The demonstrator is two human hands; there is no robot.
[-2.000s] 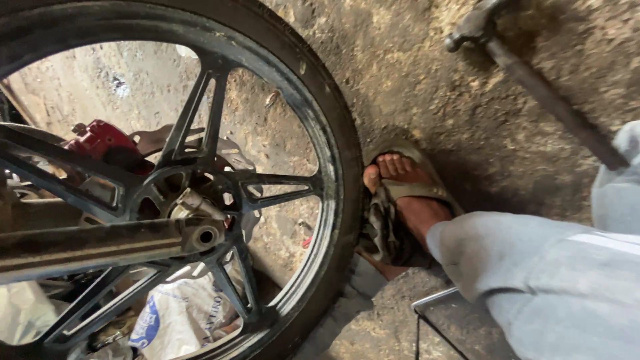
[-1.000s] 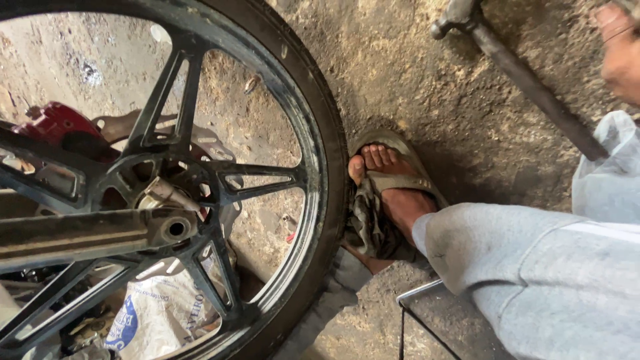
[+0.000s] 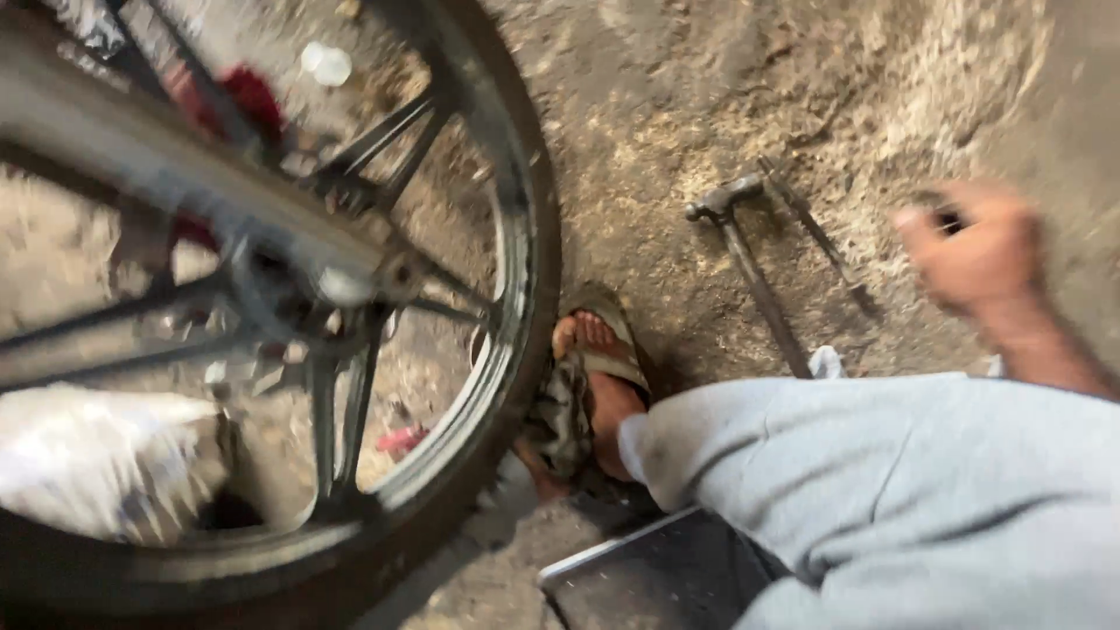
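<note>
My right hand (image 3: 980, 241) is blurred above the floor at the right, with its fingers curled; whether a small dark thing lies between thumb and fingers cannot be told. Left of it, a ball-peen hammer (image 3: 754, 273) lies on the ground, and a thin metal tool (image 3: 814, 229) lies between hammer and hand. A motorcycle wheel (image 3: 516, 350) with dark alloy spokes fills the left side. Across it runs a metal fork leg (image 3: 210, 188), its lower end near the hub. My left hand is not in view.
My sandaled foot (image 3: 604, 350) is beside the tyre, near a dark cloth (image 3: 560, 420). A dark flat thing with a metal edge (image 3: 617, 547) is below the foot. Behind the spokes are a white plastic sack (image 3: 105, 455) and a red part (image 3: 249, 101).
My right hand, only partly seen at the upper right edge a second ago, now shows with its forearm. The view has shifted and turned, and the thin tool beside the hammer has come into sight.
</note>
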